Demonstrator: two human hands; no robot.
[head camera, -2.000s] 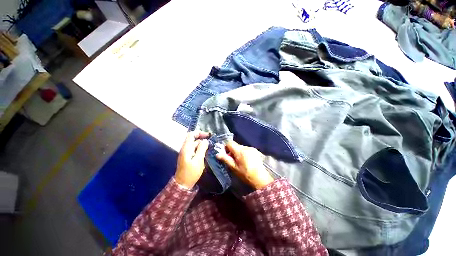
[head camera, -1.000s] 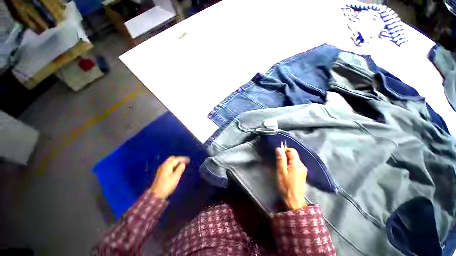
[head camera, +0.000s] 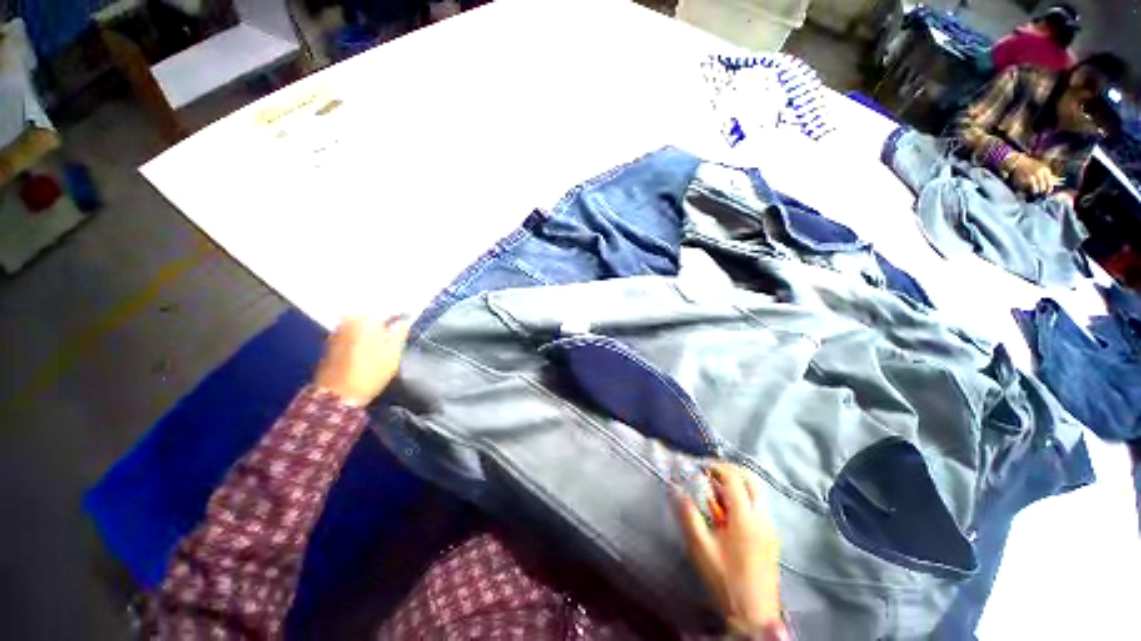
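Note:
A denim jacket (head camera: 763, 363) lies inside out on the white table, grey-green side up, with a dark blue half-oval (head camera: 632, 391) and a dark blue rounded hollow (head camera: 903, 505). My left hand (head camera: 364, 358) is at the jacket's left corner, its fingertips on the blue edge; the grip is partly hidden. My right hand (head camera: 736, 541) is over the cloth just below the half-oval, closed around small thread snips (head camera: 717, 511) whose orange-red part shows between the fingers. A small white label (head camera: 573, 331) shows above the half-oval.
The white table (head camera: 413, 138) holds a striped cloth (head camera: 782, 94) at the back and other denim garments (head camera: 995, 213) at the right. A person (head camera: 1032, 125) works at the far right. A blue sheet or bin (head camera: 213, 438) lies below the table's left edge.
My left hand has moved from the open space beside the table onto the jacket's left corner. My right hand has moved lower along the cloth. The jacket's near-left part is spread out more.

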